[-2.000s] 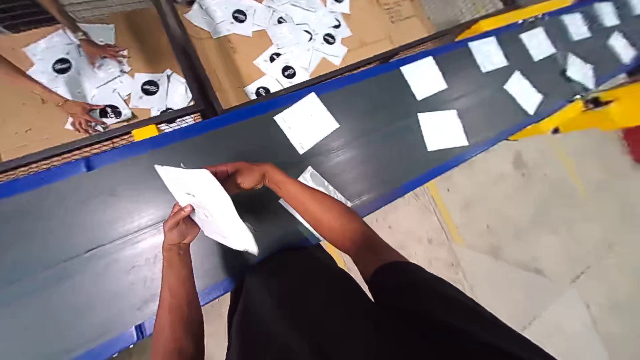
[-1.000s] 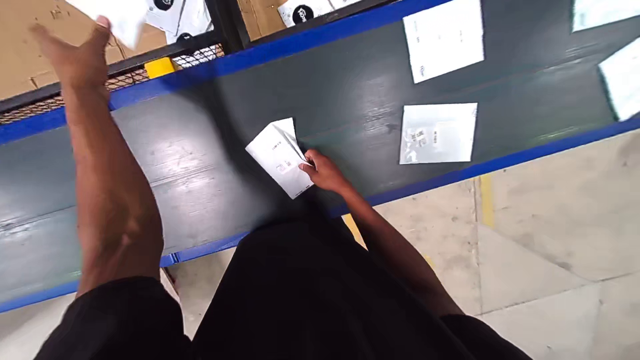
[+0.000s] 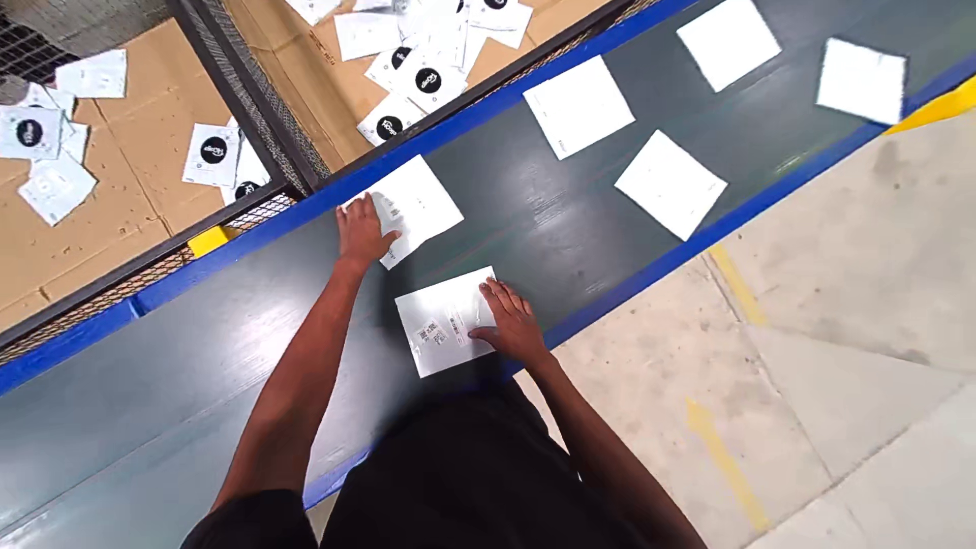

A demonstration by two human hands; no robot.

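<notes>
My left hand lies spread on the left edge of a white plastic mailer near the far side of the conveyor belt. Nearer my body, a second white mailer bears a printed label and code. My right hand rests on its right edge, fingers apart. Both mailers lie flat on the belt and do not touch each other. Farther right, several more white mailers lie flat, among them one near the far rail and one nearer the close rail.
Beyond the blue rail stand two mesh-sided bins with cardboard, the left bin and the right bin, both holding white mailers with black round logos. A yellow block sits at the far rail. Concrete floor with yellow lines lies to the right.
My left hand, raised near the bins with a white mailer a second ago, now rests on a mailer on the belt. My right hand remains low at a mailer. The view has shifted.
</notes>
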